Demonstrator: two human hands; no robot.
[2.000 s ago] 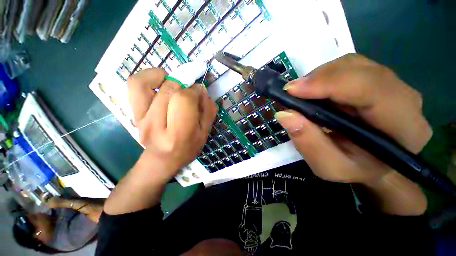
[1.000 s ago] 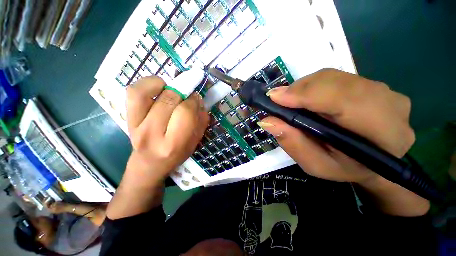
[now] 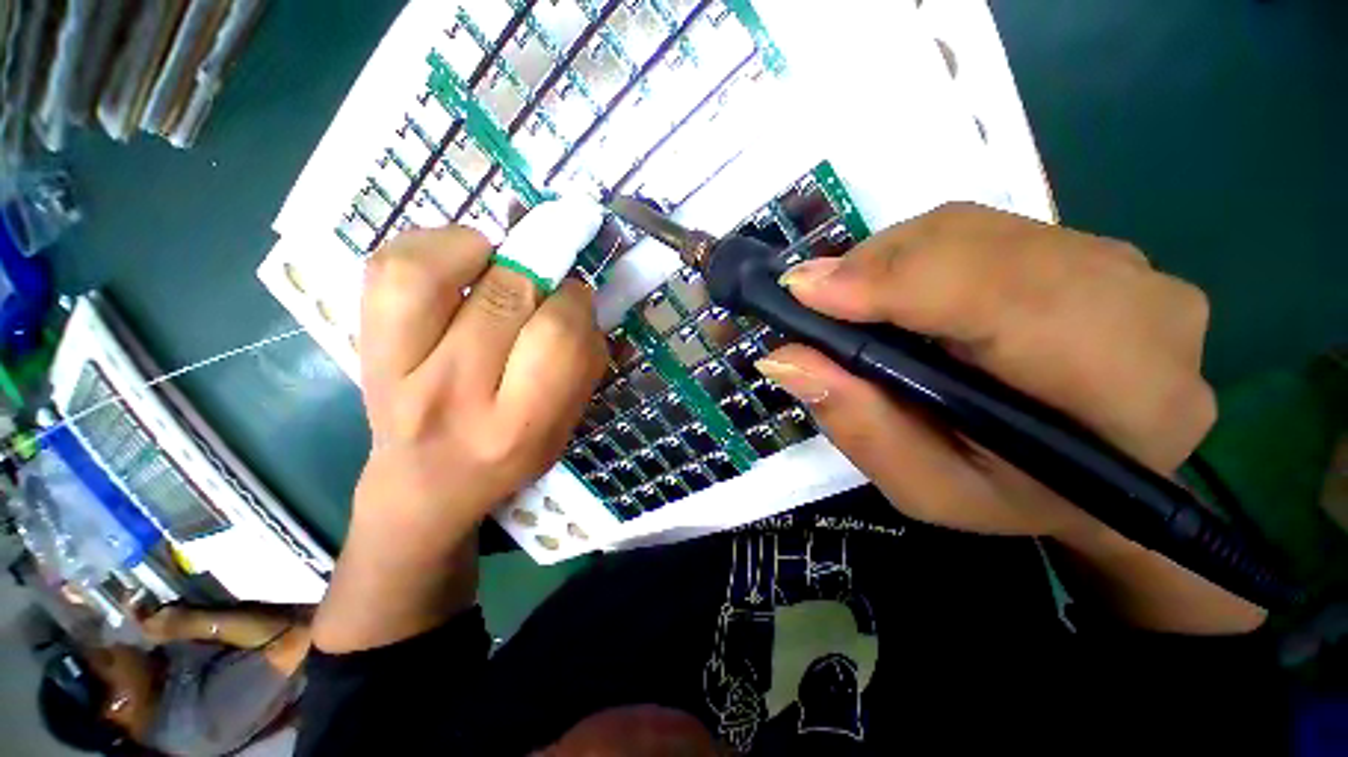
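My right hand grips a black soldering iron; its thin metal tip points left at the boards, close to my left fingertips. My left hand is closed over the boards. A white cover with a green edge is on one finger. A thin solder wire runs from the left into this fist; its grip inside is partly hidden. Two green-edged PCB panels lie below: the upper one with pale modules, the lower one with dark modules. Both lie on a white carrier sheet with holes along its edges.
A second white tray with a grid panel lies at the left. Layered pale-edged stacks stand at the upper left. Clear plastic and blue things are at the left edge. Another person is at the lower left. The mat is dark green.
The iron and my right hand have moved slightly left and down since the oldest frame, bringing the tip nearer the white finger cover. My left hand has shifted slightly left.
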